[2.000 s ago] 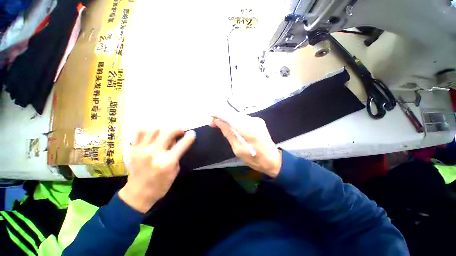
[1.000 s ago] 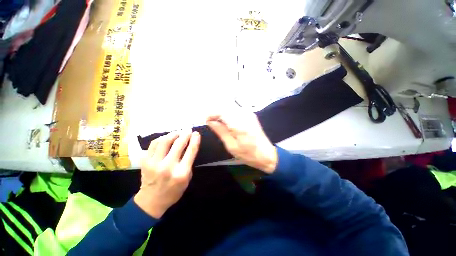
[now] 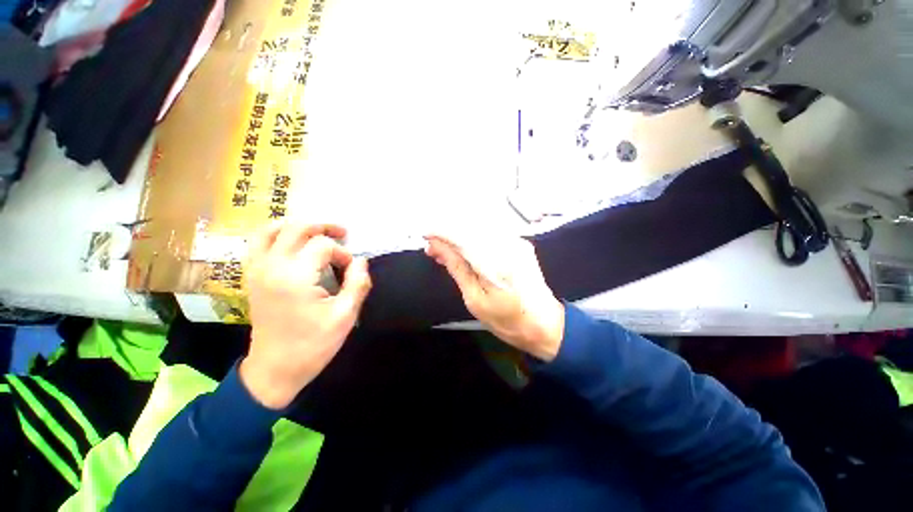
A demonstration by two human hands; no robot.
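Note:
A black fabric strip (image 3: 651,240) lies along the front edge of the white table, with a thin grey-blue line along its upper edge. My left hand (image 3: 300,305) pinches the strip's left end between thumb and fingers and covers that end. My right hand (image 3: 506,295) lies on the strip to the right, its fingertips at the upper edge. A short whitish turned edge (image 3: 390,245) shows between the hands. I cannot tell whether the right fingers hold anything small.
Taped brown cardboard (image 3: 190,190) lies left, with black cut pieces (image 3: 120,90) beside it. The sewing machine head (image 3: 691,60) stands at upper right. Black shears (image 3: 796,225) lie by the strip's right end, and a red-handled tool (image 3: 856,270) beyond. Neon garments (image 3: 180,410) are below left.
The view has shifted, so table things sit further right. My left hand has moved left over the strip's end and its fingers have curled into a pinch. The strip's right end now reaches the shears.

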